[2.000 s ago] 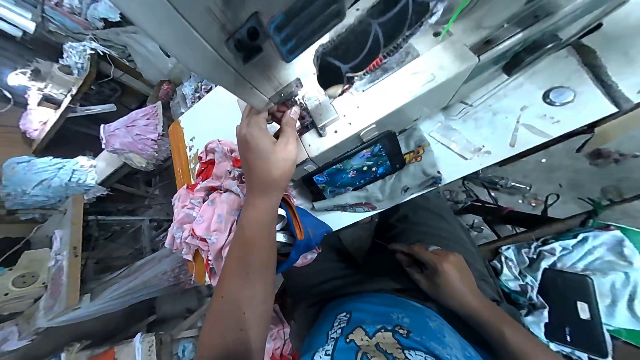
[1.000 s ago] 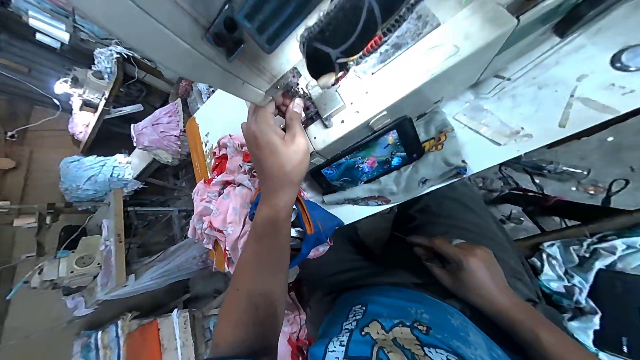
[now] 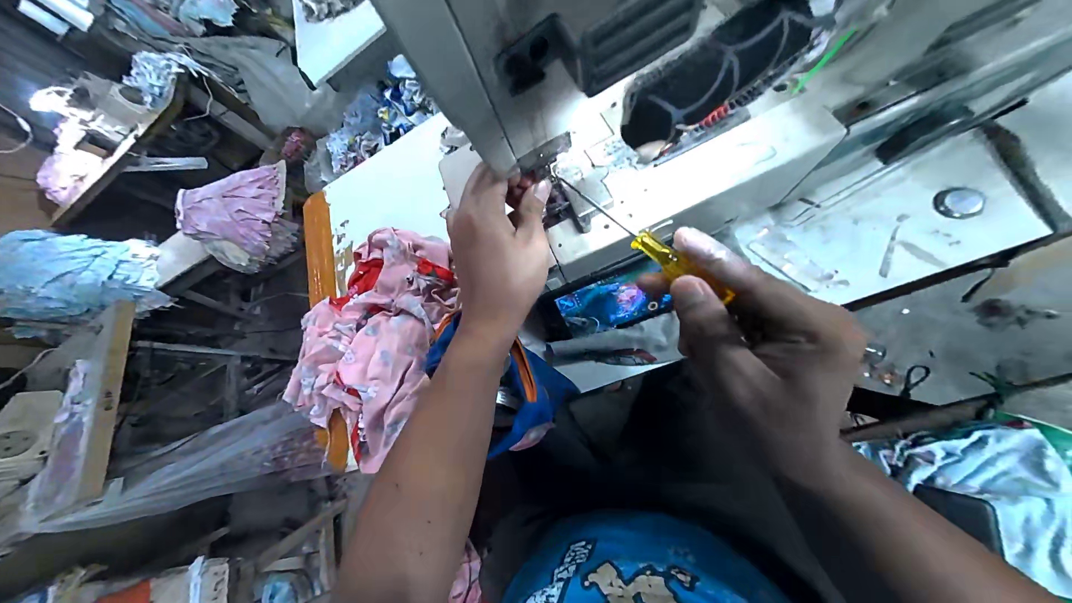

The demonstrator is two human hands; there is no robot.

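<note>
My right hand [image 3: 754, 327] grips the yellow handle of a screwdriver [image 3: 682, 266]. Its thin shaft points up and left, with the tip at the needle area of a sewing machine [image 3: 712, 188]. My left hand [image 3: 502, 243] is at that same spot, thumb and forefinger pinched around something small and dark reddish that the fingers partly hide. Below the machine bed, a phone [image 3: 607, 301] with a lit screen lies partly behind my right hand, beside a grey cloth [image 3: 620, 345]. Pink printed fabric with red parts [image 3: 377, 335] is heaped left of my left forearm.
A blue pouch with an orange zip [image 3: 536, 402] sits by my left forearm. The machine's open cavity [image 3: 720, 75] shows dark lining. A round metal disc [image 3: 959, 203] is on the white table at right. Garment bundles [image 3: 230, 205] lie at left; light cloth [image 3: 1005, 477] lies at lower right.
My right hand has risen from my lap to the machine and now holds the screwdriver. My left hand stays at the needle area.
</note>
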